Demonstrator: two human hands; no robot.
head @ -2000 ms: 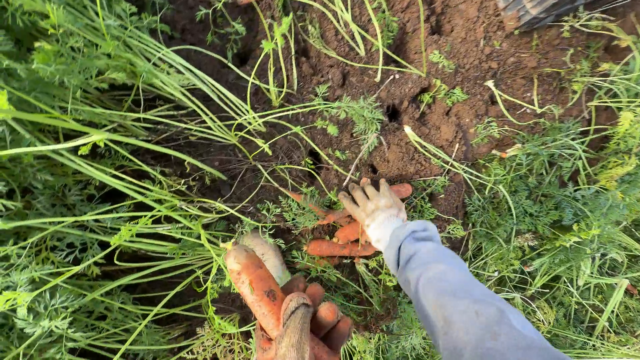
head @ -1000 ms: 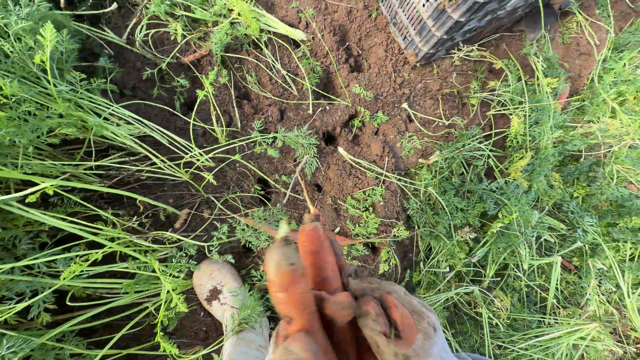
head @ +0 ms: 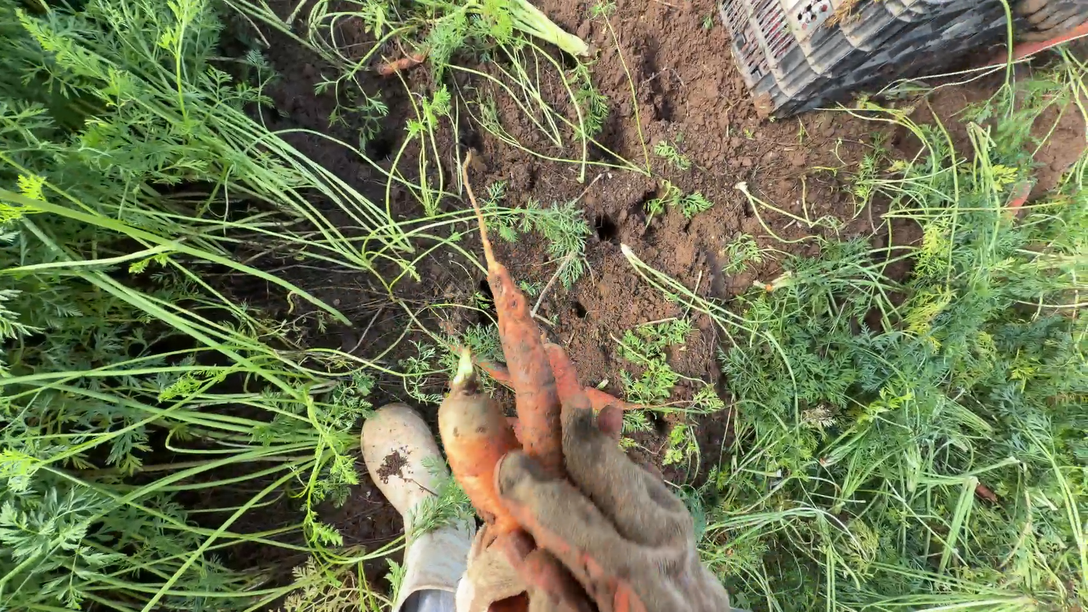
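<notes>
Near the bottom middle, my gloved right hand (head: 633,527) has its soiled fingers closed around carrots. One long orange carrot (head: 527,365) with a thin root tip points up from the bunch, and a thicker, paler-topped carrot (head: 476,442) with a cut green stub lies to its left. My left hand (head: 486,568), also gloved and mostly hidden, is beneath and beside the bunch at the lower edge, around the carrots' lower parts. Further carrots are partly covered by the fingers. Behind the bunch, thin orange carrot ends (head: 608,399) show near the soil.
A light, soil-specked boot (head: 404,463) stands left of my hands. Leafy carrot tops (head: 170,340) fill the left, and pulled greens (head: 901,408) cover the right. A grey plastic crate (head: 816,59) rests on the brown soil (head: 671,280) at the upper right.
My right hand has come from the carrots on the soil to the bunch in my left hand, and several of those ground carrots are gone from there. The crate has come further into view.
</notes>
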